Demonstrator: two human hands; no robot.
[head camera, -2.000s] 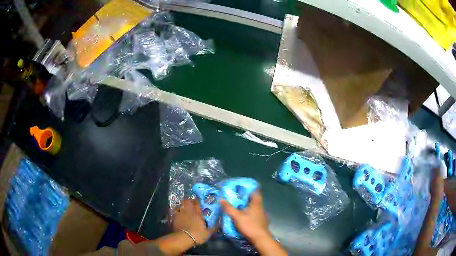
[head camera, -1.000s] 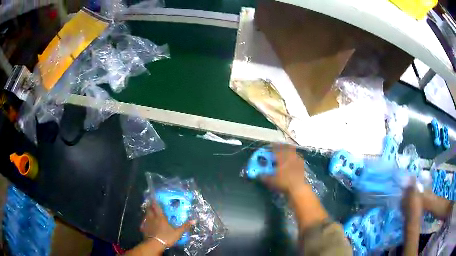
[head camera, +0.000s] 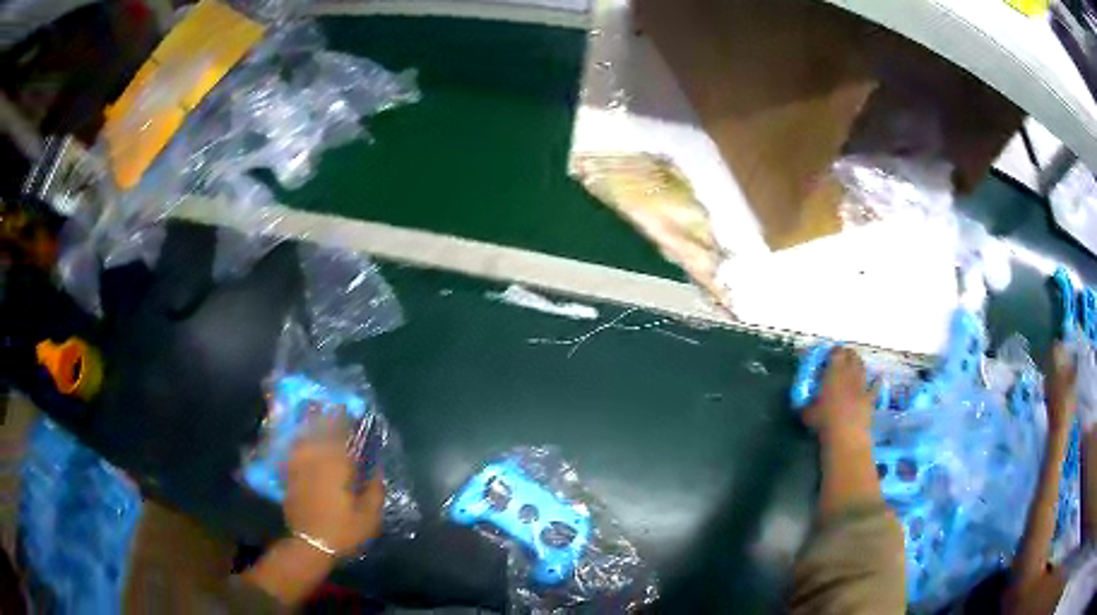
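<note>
My left hand (head camera: 331, 487) is at the lower left, blurred, on a bagged light-blue shell (head camera: 301, 415) with clear film around it. Another bagged blue shell (head camera: 523, 511) lies on the dark bench between my hands, its round holes showing and film spread to its right. My right hand (head camera: 842, 390) is at the right, its fingers on a blue shell (head camera: 811, 375) at the edge of the pile of bagged parts (head camera: 950, 469). The palm hides most of that shell.
Clear film (head camera: 289, 120) and a yellow-orange packet (head camera: 175, 90) lie at the upper left. A tape dispenser (head camera: 72, 366) is at the left, above the carton's blue parts (head camera: 72, 517). An opened cardboard sheet (head camera: 830, 294) is at the back. A co-worker's hand (head camera: 1059, 384) is at the far right.
My right hand has moved right, from the middle shell to the pile's edge. My left hand and its shell have moved left and up. A bagged shell now lies between them.
</note>
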